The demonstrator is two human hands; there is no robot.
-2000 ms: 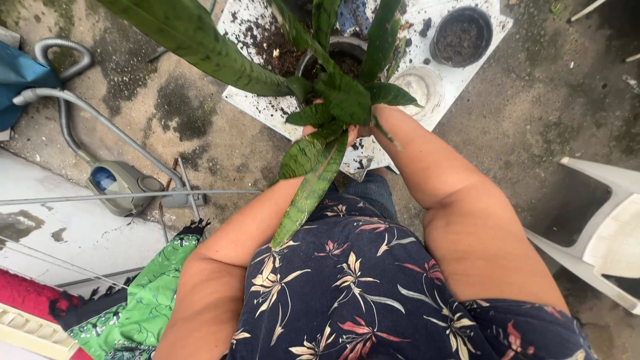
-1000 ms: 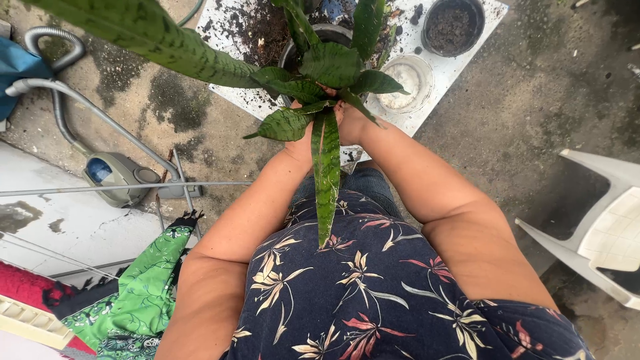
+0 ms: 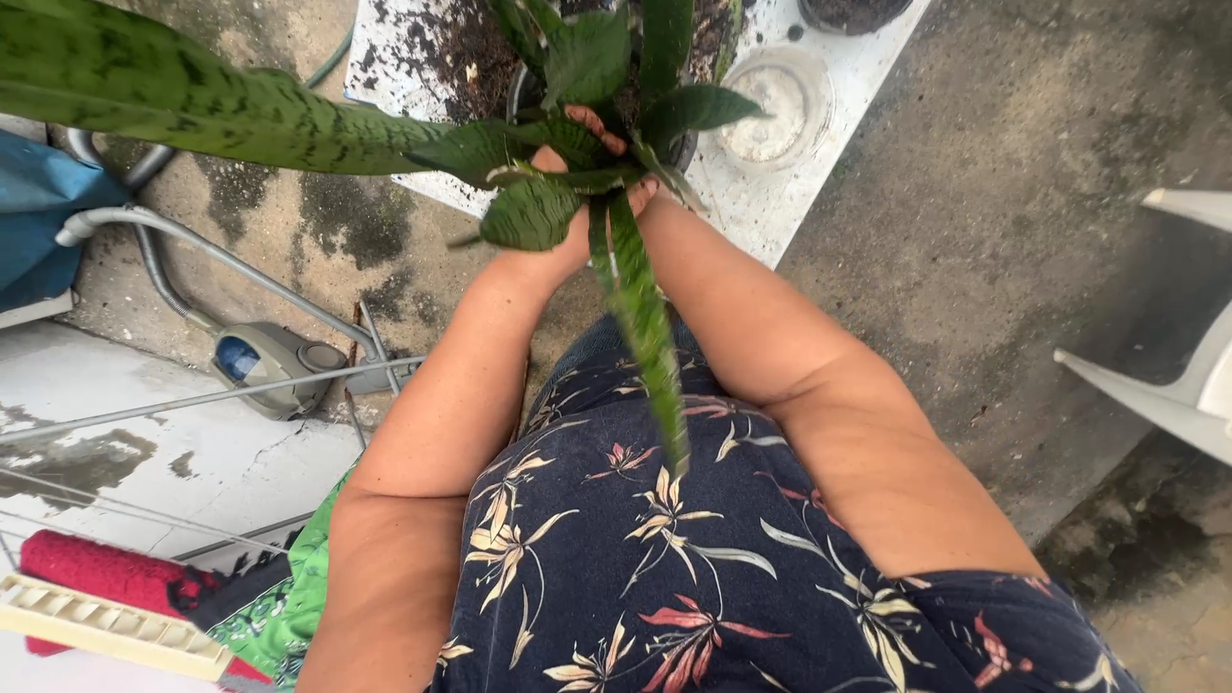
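Note:
A snake plant (image 3: 577, 67) with broad mottled green leaves stands over a dark pot (image 3: 685, 152) on a white board. One long leaf (image 3: 221, 115) reaches to the upper left, and another hangs towards my shirt. My left hand (image 3: 563, 192) is among the leaves at the plant's base, largely covered by them. Close beside it, my right hand (image 3: 640, 192) is also at the base, with some fingers showing between leaves. The leaves hide what the fingers grip. Dark soil (image 3: 472, 67) lies spread on the board left of the pot.
A clear round plastic dish (image 3: 775, 111) and a pot of soil (image 3: 852, 10) stand on the white board (image 3: 789, 207). A white plastic chair (image 3: 1193, 385) is at the right. At the left are a vacuum cleaner (image 3: 279, 366), its hose, a metal rack and hanging cloths.
The hanging leaf first swung from lower left to upright, and now slants to the lower right. The hands have stayed at the plant's base.

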